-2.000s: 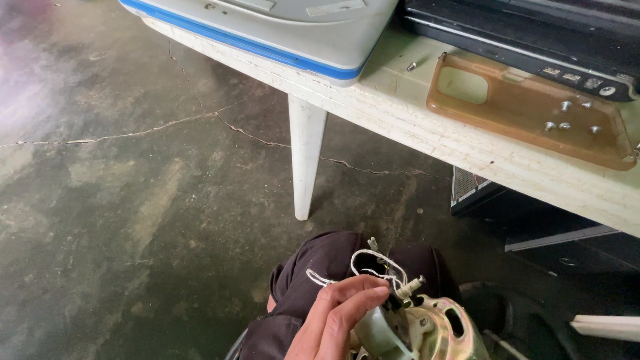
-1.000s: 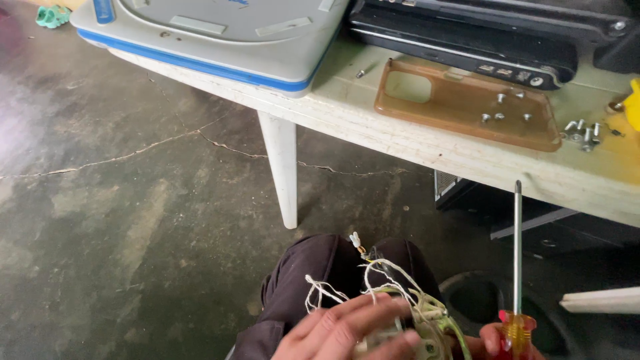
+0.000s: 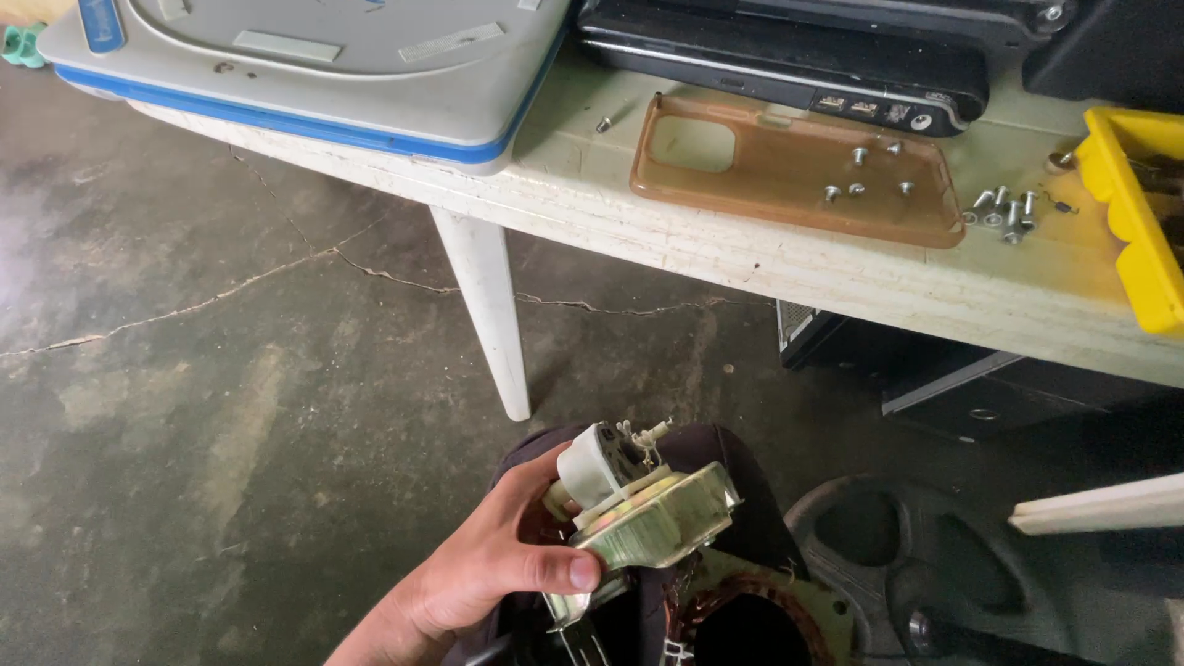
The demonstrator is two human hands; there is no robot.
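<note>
My left hand grips a yellowish plated metal housing with a white plastic part on its upper side, held above my lap. A short stub with string-like ties sticks up beside the white part. Below and to the right of the housing lies a motor stator with copper windings, partly cut off by the frame's bottom edge. My right hand is out of view, and so is the screwdriver.
A white table crosses ahead, bearing a grey-blue lidded box, a black electronic device, a brown phone case with screws, more screws and a yellow tray. A table leg stands ahead; a dark wheel-like base is lower right.
The screwdriver seen at the lower right one second ago has left the view, with the hand holding it. The metal housing is now held tilted, and the stator's copper windings have come into sight.
</note>
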